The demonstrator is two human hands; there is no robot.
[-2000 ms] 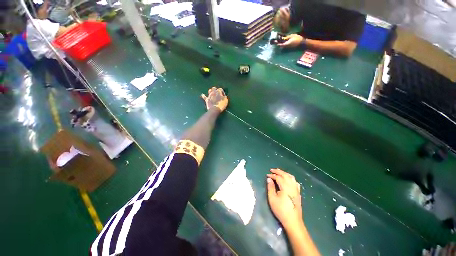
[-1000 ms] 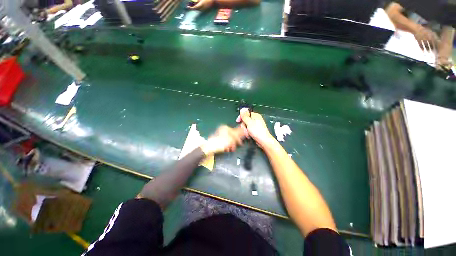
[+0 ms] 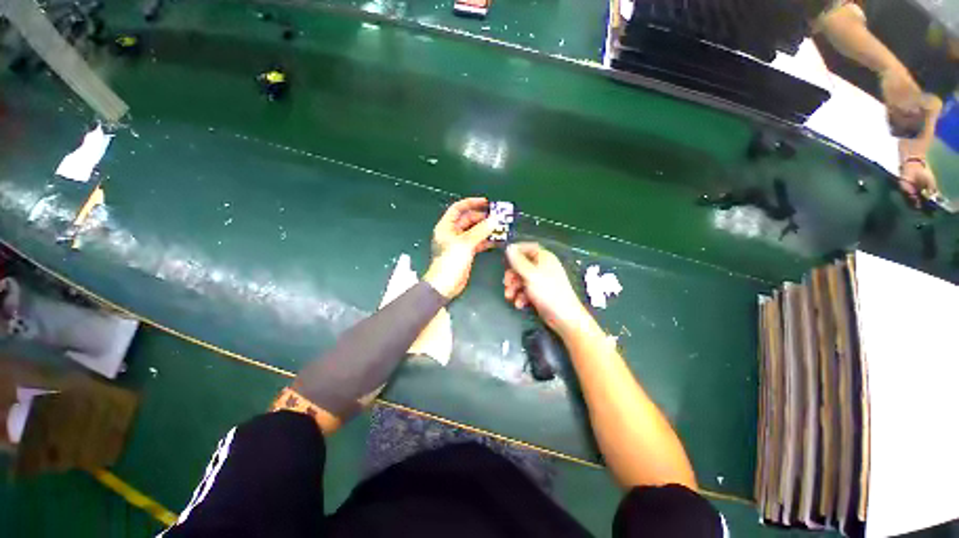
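Observation:
A small electronic unit [image 3: 502, 221] with a white and dark face is held up over the green belt. My left hand [image 3: 460, 244] grips it from its left side with thumb and fingers. My right hand [image 3: 534, 282] is just below and right of the unit, fingertips drawn together; whether a tiny piece is between them cannot be told. A dark lump [image 3: 541, 355] lies on the belt by my right forearm. A torn paper piece [image 3: 433, 334] lies partly hidden under my left forearm.
Crumpled white scrap [image 3: 602, 285] lies right of my right hand. A layered stack [image 3: 810, 399] stands at the right edge. A unit with yellow [image 3: 274, 82] lies farther across the belt. Dark stacked trays [image 3: 715, 68] and a person's hands [image 3: 913, 121] are opposite.
My left hand, earlier stretched far across the belt, is now close in front and holds the unit. My right hand has moved slightly away from it. The view has turned right and down.

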